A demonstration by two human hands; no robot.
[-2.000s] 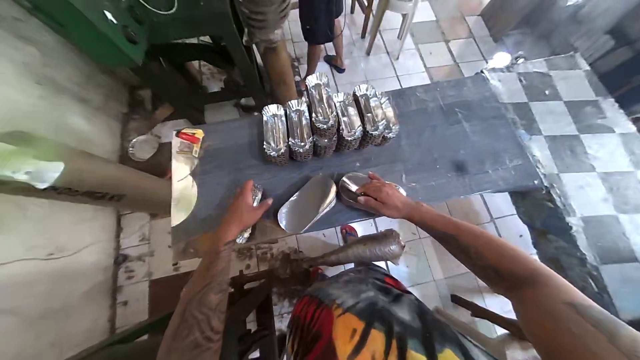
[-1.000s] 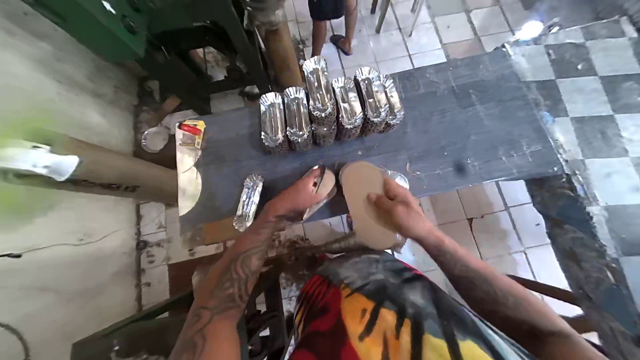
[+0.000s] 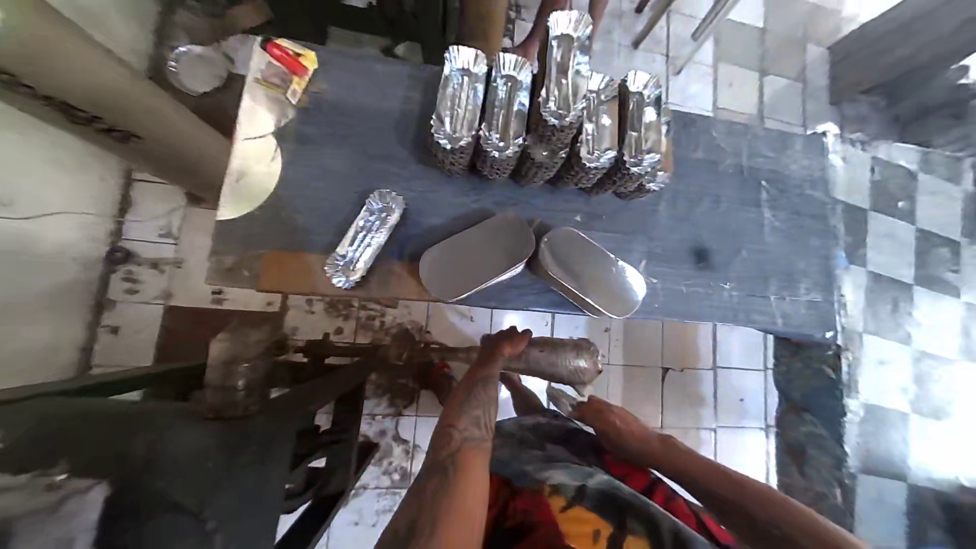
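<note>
My left hand (image 3: 506,343) is on the narrow part of a lever handle with a thick wrapped grip (image 3: 560,360), below the table's front edge. Close to my lap, my right hand (image 3: 610,427) holds a small shiny foil piece (image 3: 564,398), partly hidden. Two stacks of oval sheets lie at the front edge: a dull grey one (image 3: 479,258) and a shiny foil-like one (image 3: 592,271). Left of them a fluted foil tray (image 3: 365,239) lies alone. Stacks of similar foil trays (image 3: 568,69) stand side by side along the table's far edge.
The dark table (image 3: 732,221) bears a yellow and red packet (image 3: 288,65) and pale rounded sheets (image 3: 252,175) at its left end. A dark machine frame (image 3: 152,450) stands at lower left. A large tube (image 3: 114,99) runs along the left. Another person's legs (image 3: 537,34) show beyond the table.
Both hands have left the oval stacks and moved down toward my lap. My left hand has gone to the lever handle. The lone foil tray, under my left hand at first, now lies uncovered.
</note>
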